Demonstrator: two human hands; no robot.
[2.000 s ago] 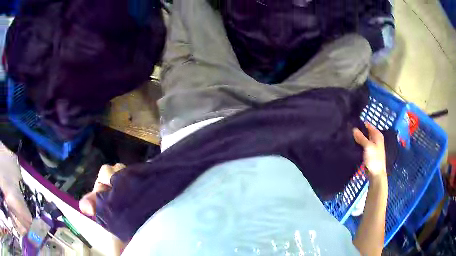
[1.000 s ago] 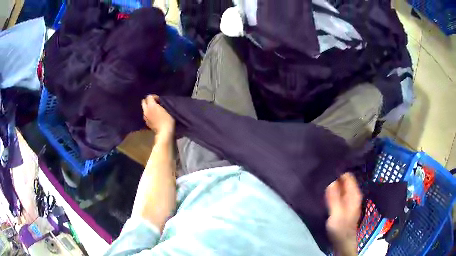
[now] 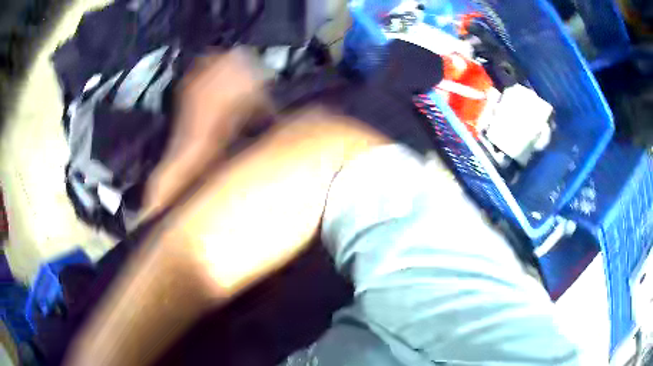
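A strongly blurred hand (image 3: 218, 89) is at the upper left, over dark cloth. I cannot tell whether it is my left hand or my right hand, or whether its fingers hold anything. Blurred bare forearms cross the lower left and middle; one leads from a light blue sleeve (image 3: 429, 250). The other hand cannot be made out. A dark garment (image 3: 286, 307) lies under the arms. Dark cloth also reaches the near edge of the blue crate at the upper right.
The blue crate (image 3: 573, 168) holds red and white pieces and a pale block-like item (image 3: 519, 121). A dark garment pile with grey and white parts (image 3: 129, 136) is at the upper left, beside pale floor (image 3: 28, 157). More blue crates show at the lower left and right edges.
The view has swung, bringing the right-hand crate to the upper centre and right and the garment pile to the upper left. The arms now cross the picture, strongly blurred.
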